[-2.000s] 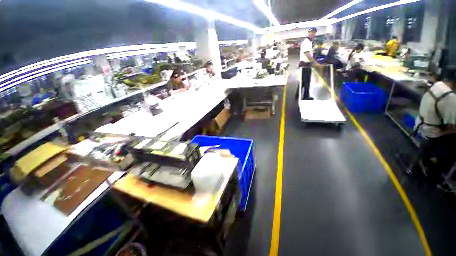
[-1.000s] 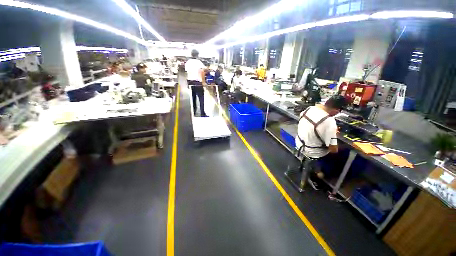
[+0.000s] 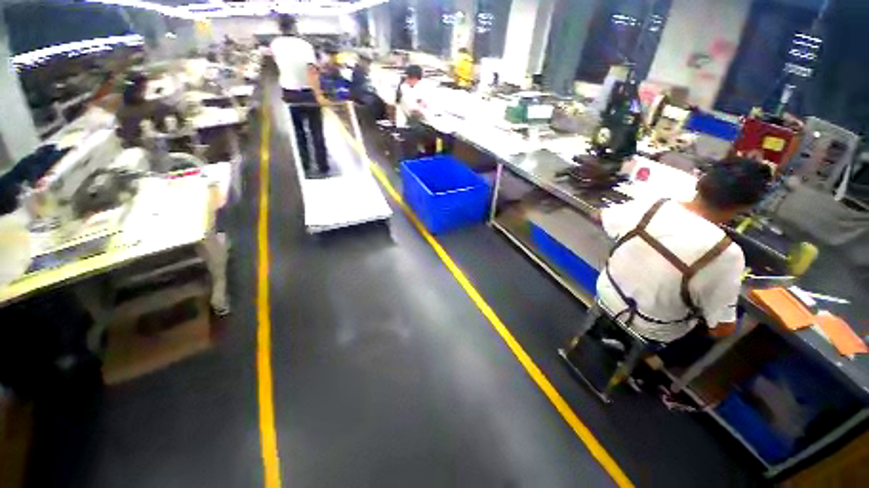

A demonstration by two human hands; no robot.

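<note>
Neither of my hands is in the picture. A grey floor aisle (image 3: 381, 353) lies in front of me between two yellow lines. A white platform trolley (image 3: 348, 202) with a tall metal handle stands ahead in the aisle. A person (image 3: 297, 71) in a white top and dark trousers is at the trolley, one arm towards its handle. A large blue bin (image 3: 445, 193) stands beside the right yellow line.
A seated person (image 3: 657, 262) in a white shirt with brown straps works at the long right bench (image 3: 562, 181). Orange sheets (image 3: 783, 307) lie on it. A sewing table (image 3: 124, 250) stands at left, a cardboard carton (image 3: 157, 334) under it. More people sit farther back.
The view has swung right and moved forward along the aisle. The trolley, blue bin and seated person appear larger. The near left tables and the left blue bin have left the picture.
</note>
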